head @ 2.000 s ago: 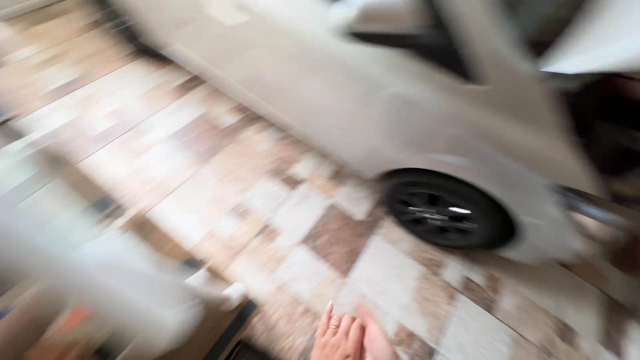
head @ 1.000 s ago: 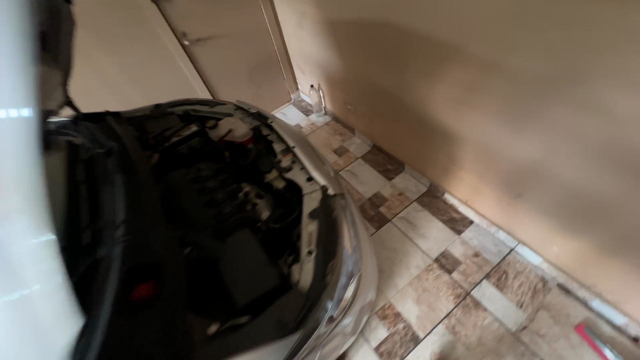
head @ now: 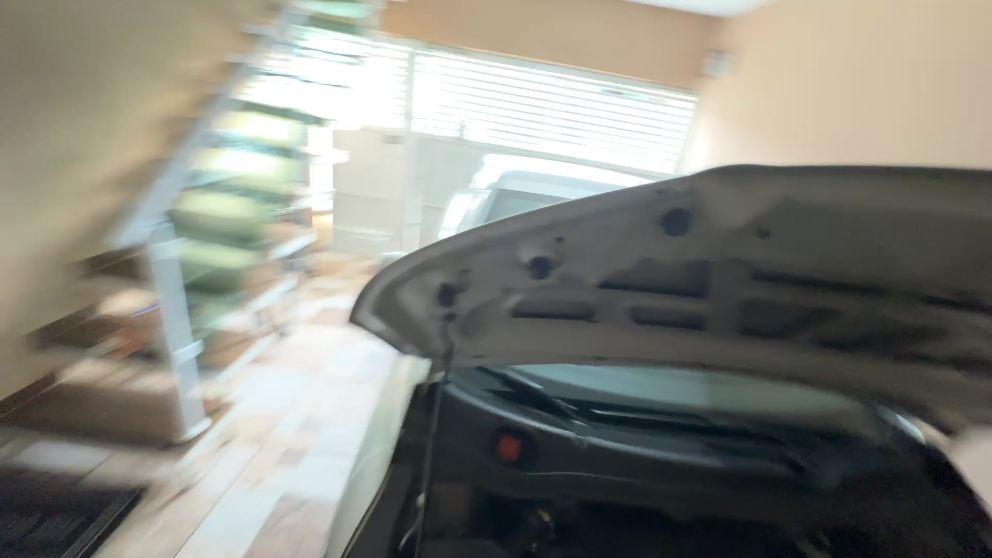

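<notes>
Neither of my hands shows in the head view. A car stands in front of me with its hood (head: 666,287) raised, the ribbed underside facing me. Below it lies the dark engine bay (head: 620,496), where a round black cap with a red mark (head: 508,447) sits at the left rear. The windshield (head: 682,387) shows between the hood and the bay. A pale pinkish blur at the right edge is too unclear to name.
A staircase with a metal post (head: 177,333) and green-lit treads (head: 232,209) rises on the left. Tiled floor (head: 287,434) runs beside the car. A dark mat (head: 62,511) lies at lower left. Another vehicle (head: 535,190) stands behind, near a slatted gate (head: 542,101).
The view has swung widely, from the car's side to its engine bay, then to its raised hood. My hands, close together at the bottom two seconds ago, have left the view.
</notes>
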